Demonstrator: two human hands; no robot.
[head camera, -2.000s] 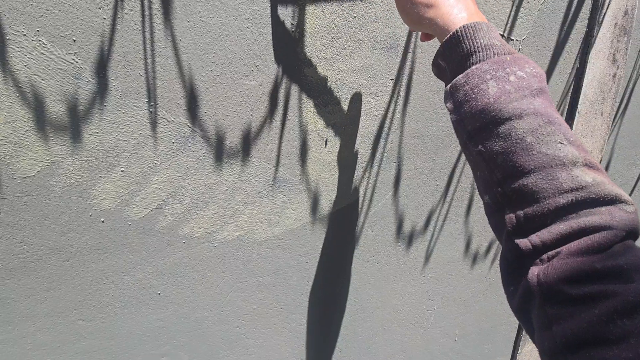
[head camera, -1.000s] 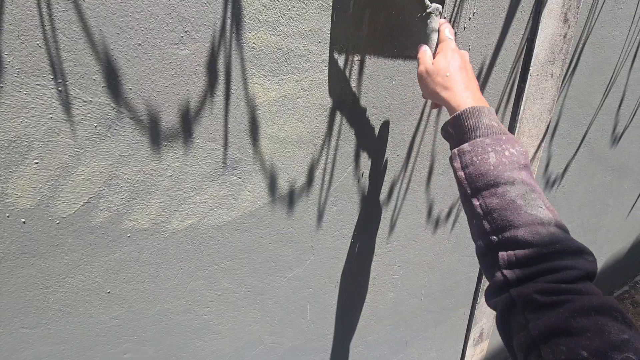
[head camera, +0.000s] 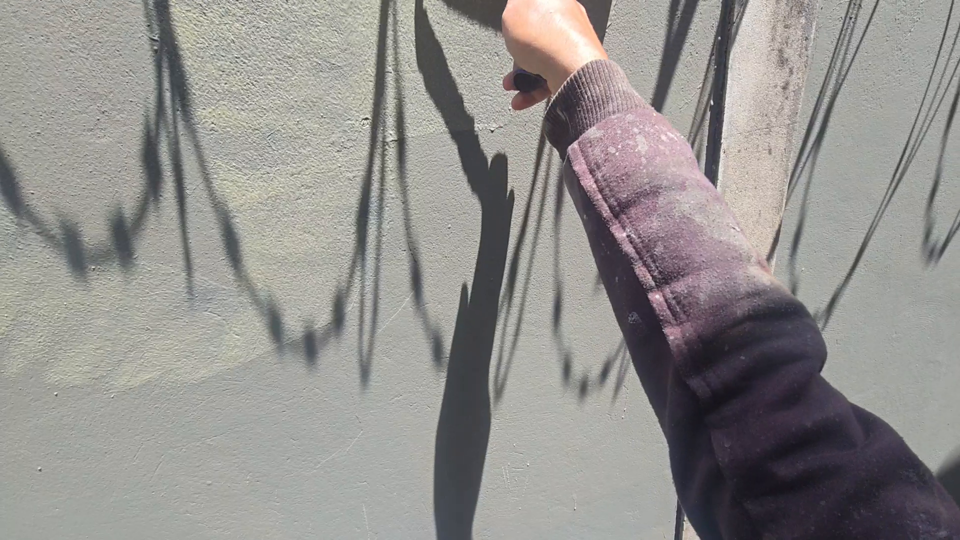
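My right hand (head camera: 551, 41) is at the top of the view, its fingers closed around a tool handle (head camera: 529, 81) whose dark rounded end shows below the fist. The rest of the tool is hidden behind the hand or cut off by the top edge. A purple sleeve (head camera: 660, 202) with pale splashes covers the arm, which reaches in from the lower right. In front of the hand stands a grey-green textured wall (head camera: 247, 435), with a lighter, yellowish rough area (head camera: 277, 97) at the upper left. My left hand is out of view.
A pale vertical strip (head camera: 765, 112) with a dark gap along its left side divides the wall at the right. Shadows of hanging cables (head camera: 157, 150) fall across the wall, and a long arm-like shadow (head camera: 469, 375) runs down its middle.
Against the wall, my right hand moved right and down at first, then left and up. A dark flat shape and a grey tool part beside the hand showed more fully one second ago.
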